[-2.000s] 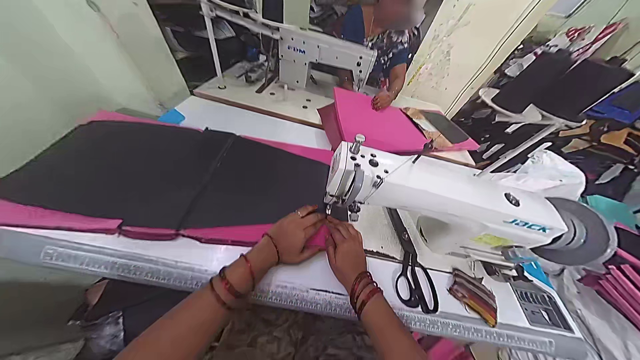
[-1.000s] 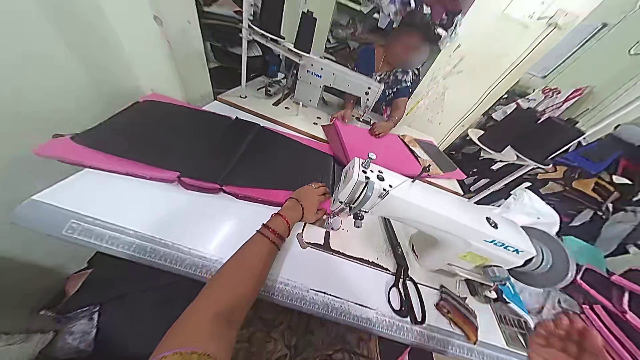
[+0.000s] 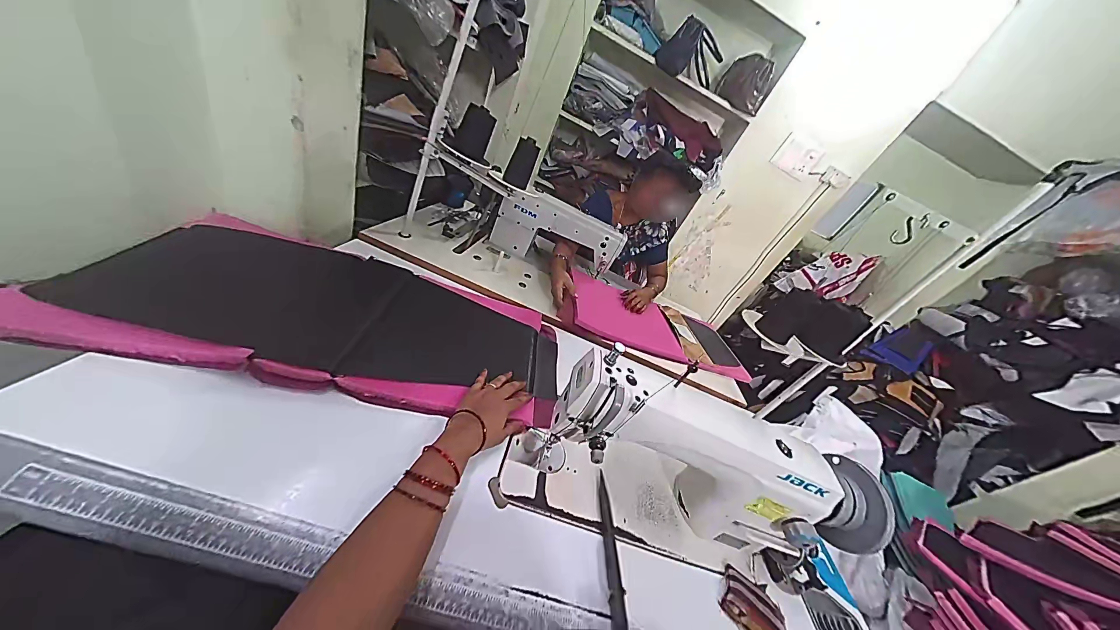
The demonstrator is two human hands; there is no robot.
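Note:
My left hand (image 3: 494, 409), with a ring and red bangles, lies on the right end of a long black and pink fabric panel (image 3: 289, 302), beside the needle area of a white Jack sewing machine (image 3: 700, 464). The panel stretches left across the white table, pink fabric showing along its edges. My right hand is out of view. Part of a pair of black scissors (image 3: 611, 551) lies on the table in front of the machine.
A clear ruler (image 3: 175, 518) runs along the near table edge. Across the table a co-worker's hands rest on pink fabric (image 3: 621, 319) at another sewing machine (image 3: 556, 229). Pink-edged black pieces (image 3: 1006, 569) are piled at the right; a brown striped bundle (image 3: 748, 604) lies near the machine.
Two seconds ago both my hands were on the fabric at the needle; my right hand then moved off to the right and out of view. The panel has moved out from the needle. The view has shifted.

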